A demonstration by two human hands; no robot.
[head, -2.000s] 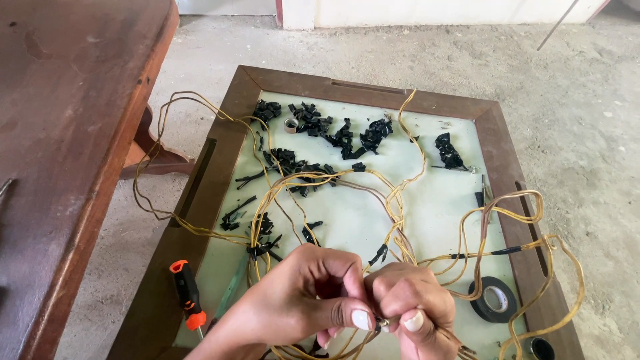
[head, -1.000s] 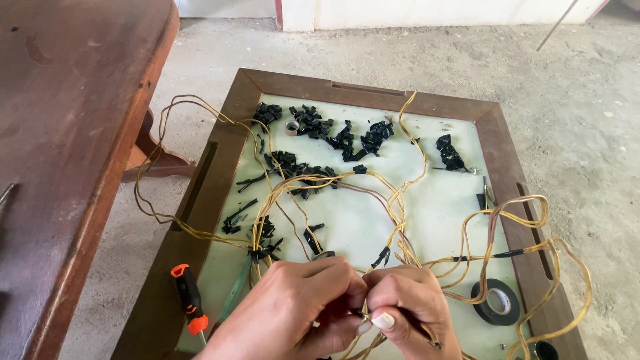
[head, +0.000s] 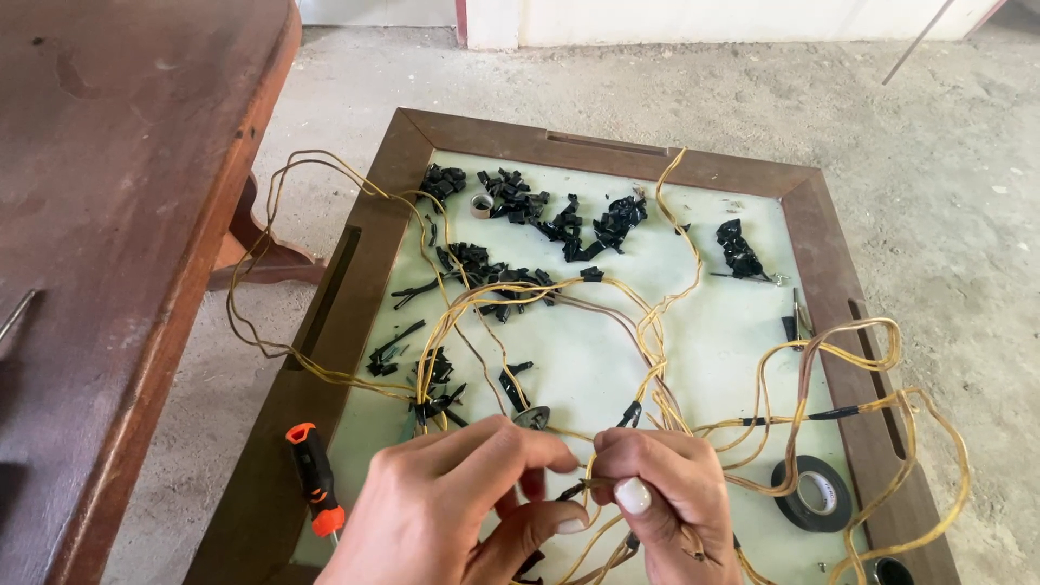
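At the lower middle, my right hand [head: 670, 504] pinches a yellow-brown electrical wire [head: 600, 483] between thumb and forefinger. Close on its left is my left hand [head: 455, 504], thumb and forefinger apart around a dark-wrapped wire end [head: 572, 491]; whether it touches that end I cannot tell. Just beyond the left hand's knuckles shows a grey metallic disc [head: 533, 418], partly hidden. Bundled yellow wires [head: 650, 325] with black-taped joints loop over the panel around both hands. A roll of black electrical tape [head: 812, 494] lies right of my right hand.
The glass-like panel has a brown wooden frame [head: 837, 268]. Black tape scraps [head: 504, 195] and a small empty-looking tape core [head: 482, 205] lie on it. An orange-and-black screwdriver [head: 315, 479] rests at the left frame. A brown wooden table [head: 138, 203] stands left; a wire loop overhangs the frame's left side.
My hands were close together over the wire; now the left thumb and forefinger have spread and a dark wire end shows between the hands. More of the grey disc is visible.
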